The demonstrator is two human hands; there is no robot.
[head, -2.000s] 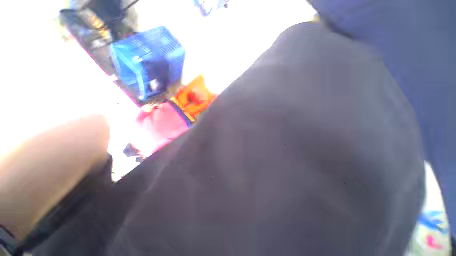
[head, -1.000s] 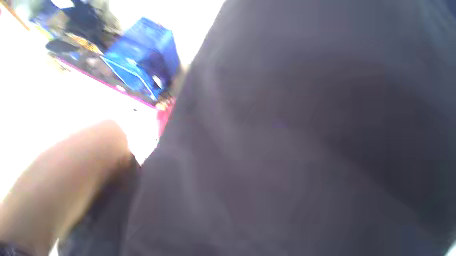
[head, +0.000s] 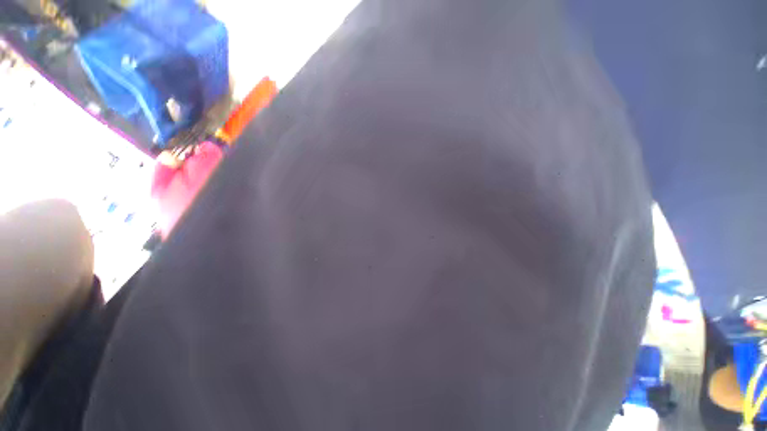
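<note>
Neither of my hands is in view. A large dark grey cloth surface (head: 378, 236), apparently clothing close to the camera, fills the middle and hides what is behind it. A plain navy surface (head: 673, 126), possibly the padded pressing table, lies at the upper right. At the lower right edge, yellow lines (head: 753, 391) run beside a bright blue piece (head: 745, 362) and a tan rounded object (head: 725, 388). They are cut off by the picture's edge.
A blue crate (head: 189, 50) stands at the upper left, with an orange item (head: 250, 109) and a pink item (head: 185, 181) by it. A blurred tan rounded shape (head: 42, 269) is at the left edge. Scraps dot the bright floor (head: 50, 160).
The view has shifted. The crate and tan shape sit further left, the orange item shows again, and the navy surface and the yellow lines have come into view at the right.
</note>
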